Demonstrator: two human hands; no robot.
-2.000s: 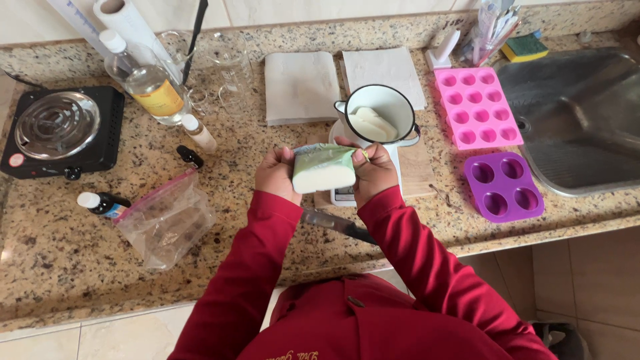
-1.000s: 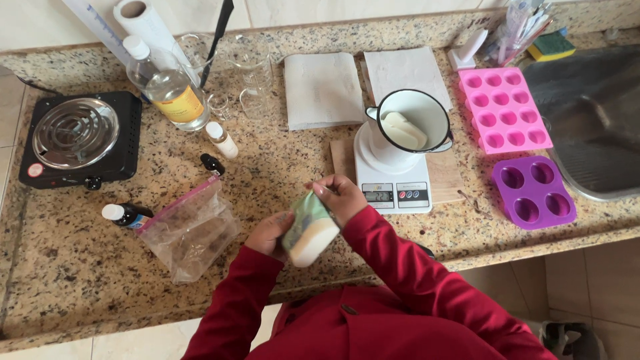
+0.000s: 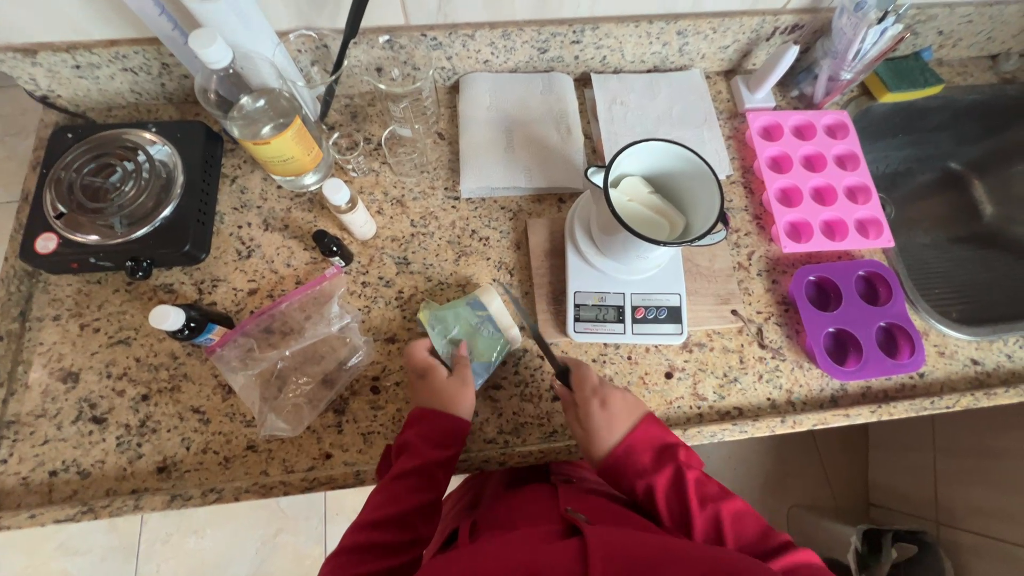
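My left hand (image 3: 442,378) grips a white block in a green-and-blue wrapper (image 3: 472,328), its pale end bare and facing up and right, over the granite counter. In my right hand (image 3: 596,402) is a knife (image 3: 534,330) with a black handle, its blade pointing up and left beside the block's bare end. To the right, a white enamel pot (image 3: 696,180) with a black rim holds white chunks (image 3: 646,210) and stands on a white digital kitchen scale (image 3: 626,330). Under the scale lies a wooden board (image 3: 712,288).
Left are a coil hot plate (image 3: 120,192), an open zip bag (image 3: 296,352), a dark bottle (image 3: 192,322), small bottles (image 3: 350,210) and a large clear bottle (image 3: 276,136). Glass beakers (image 3: 404,104) and folded paper towels (image 3: 520,132) stand behind. Right are pink (image 3: 818,180) and purple silicone molds (image 3: 858,320) and a sink (image 3: 952,184).
Both hands held the wrapped block earlier. Now only my left hand holds it, turned with its bare end up and right, and my right hand has taken the knife.
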